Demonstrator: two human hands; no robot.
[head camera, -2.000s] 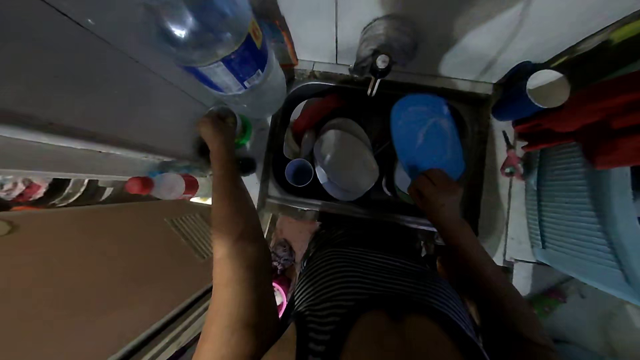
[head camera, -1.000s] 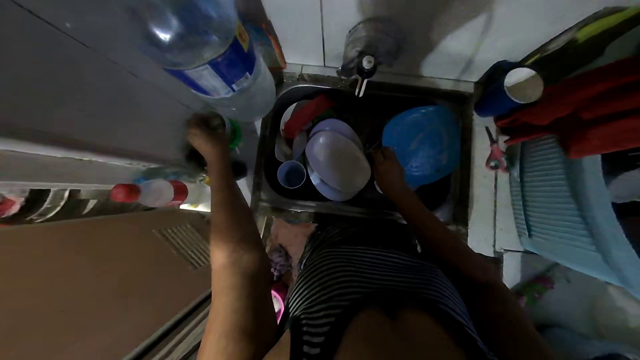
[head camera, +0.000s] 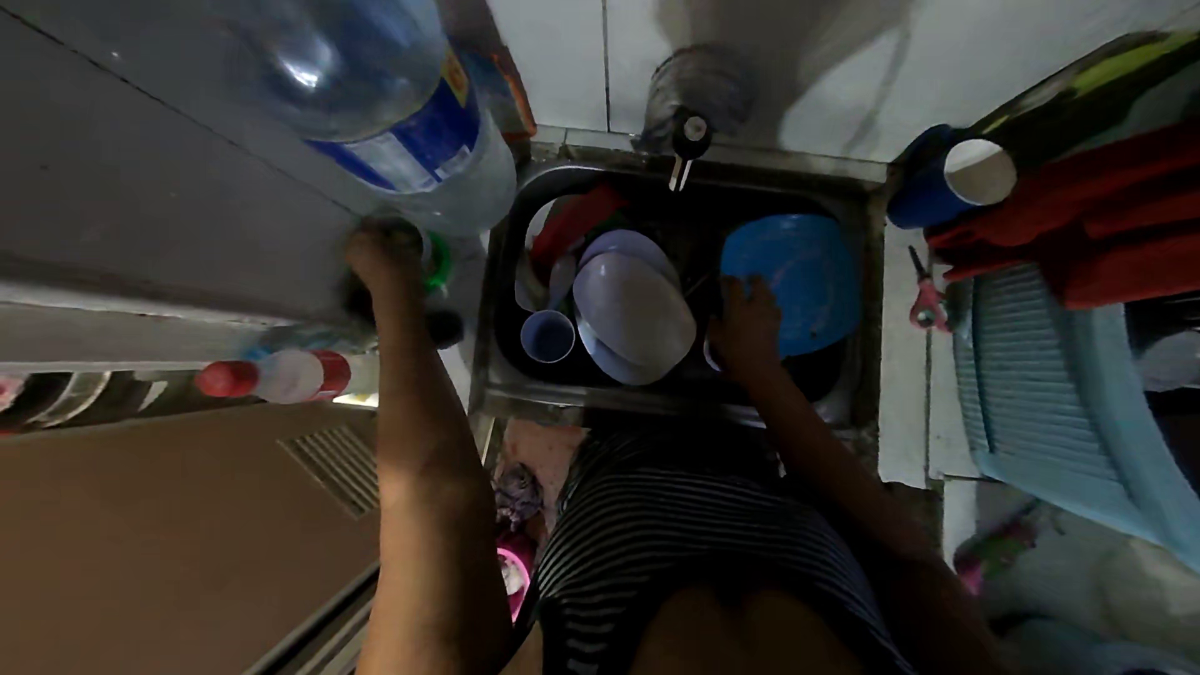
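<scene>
My left hand (head camera: 380, 253) is at the counter left of the sink, beside a green-rimmed container (head camera: 437, 261); the dim light hides whether its fingers grip anything. In the metal sink (head camera: 544, 392), my right hand (head camera: 747, 323) touches the left edge of a blue plastic basin (head camera: 797, 281), fingers over its rim. Stacked white bowls (head camera: 633, 309) lie left of that hand, with a small blue cup (head camera: 547, 337) and a red item (head camera: 574, 225) beside them. Part of a pale dish shows under my right hand.
A faucet (head camera: 692, 136) juts over the sink's back. A large water bottle (head camera: 403, 122) stands at back left, a red-capped bottle (head camera: 281, 376) nearer. Right of the sink are a blue cup (head camera: 952, 181), pink-handled scissors (head camera: 927, 305), a red cloth (head camera: 1106, 206) and a light-blue rack (head camera: 1050, 384).
The blue basin, tilted up in my right hand two seconds ago, now lies lower in the sink. My right hand has moved left to its left edge. The left hand remains at the left counter.
</scene>
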